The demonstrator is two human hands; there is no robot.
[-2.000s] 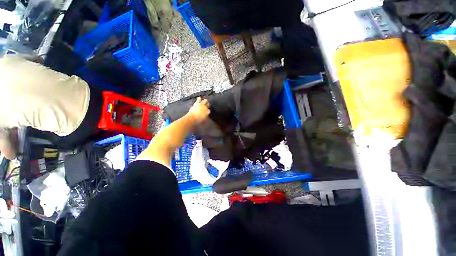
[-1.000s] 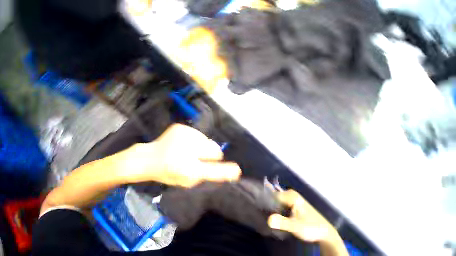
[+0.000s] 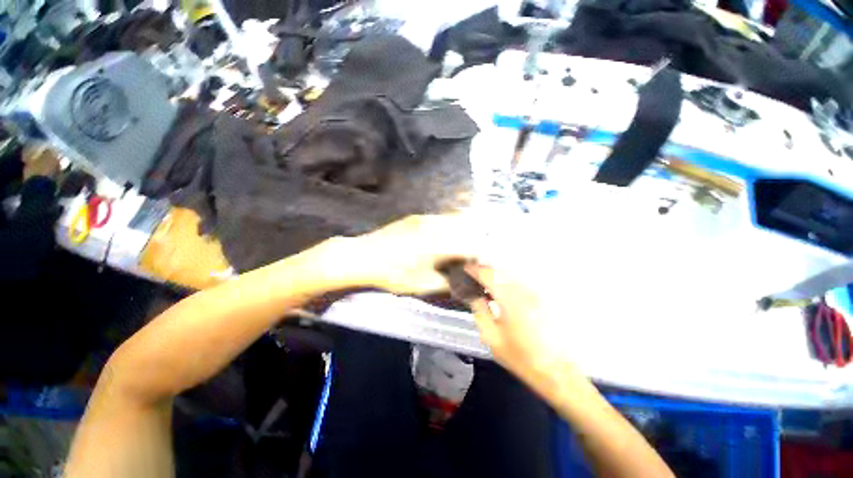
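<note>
A small dark cloth piece (image 3: pixel 462 282) is between my two hands at the table's front edge, left of the needle area. My left hand (image 3: pixel 421 254) holds its left side, and dark cloth also shows under this hand. My right hand (image 3: pixel 510 322) pinches its right side with the fingertips. Both hands are overexposed. A large dark garment panel (image 3: pixel 271 191) lies on the table to the left. The white sewing machine (image 3: pixel 599 215) stands in front of me, with a black cloth strip (image 3: pixel 645 126) over its arm.
A tan board (image 3: pixel 182 250) and scissors (image 3: pixel 91 217) lie at the left, near a grey vented housing (image 3: pixel 112 117). A red-handled tool (image 3: pixel 828 333) lies at the right. A blue crate (image 3: pixel 687 439) is below the table. Another person's hand (image 3: pixel 39 163) shows far left.
The view has turned from the floor crates to the machine table. Both hands have come up from beside the table to its front edge with dark cloth between them.
</note>
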